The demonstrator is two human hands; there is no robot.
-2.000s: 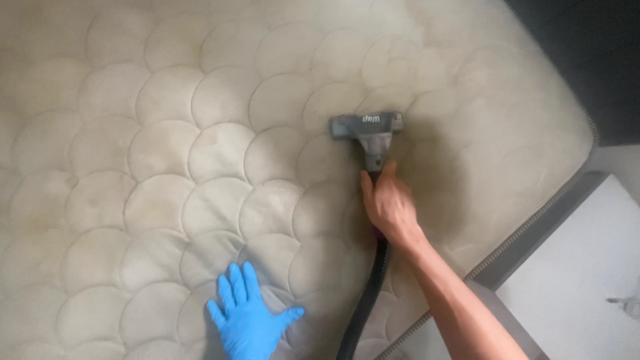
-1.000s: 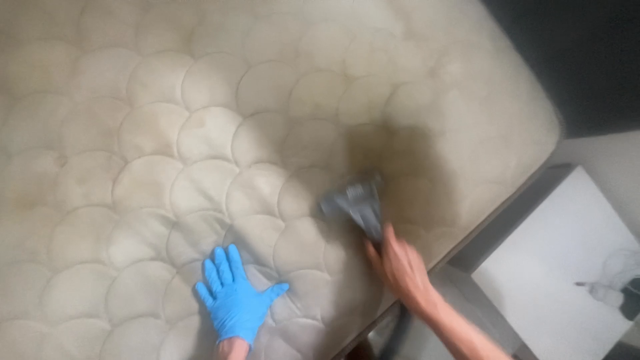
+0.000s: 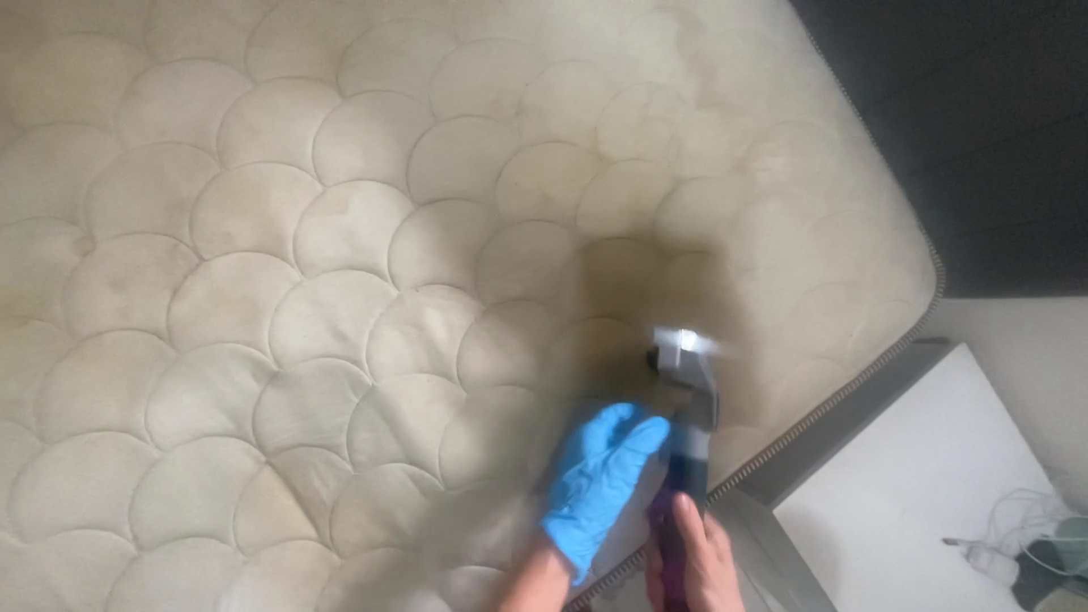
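My right hand, bare, grips the purple and dark handle of a vacuum upholstery nozzle. The nozzle's clear head is tilted above the quilted mattress, near its right edge; whether it touches the fabric I cannot tell. My left hand, in a blue disposable glove, is just left of the nozzle's neck, fingers bent; any contact with the tool is unclear. The mattress is beige with a scalloped pattern and brownish stains. A dark shadow lies around the nozzle.
Piping runs along the mattress edge. Beyond it at lower right stands a white-topped bedside table, with a white cable and plug on it. A dark panel borders the mattress at upper right.
My left hand has lifted from where it lay flat on the mattress and moved right to the nozzle. My right hand has moved down toward the mattress edge, and the nozzle has turned.
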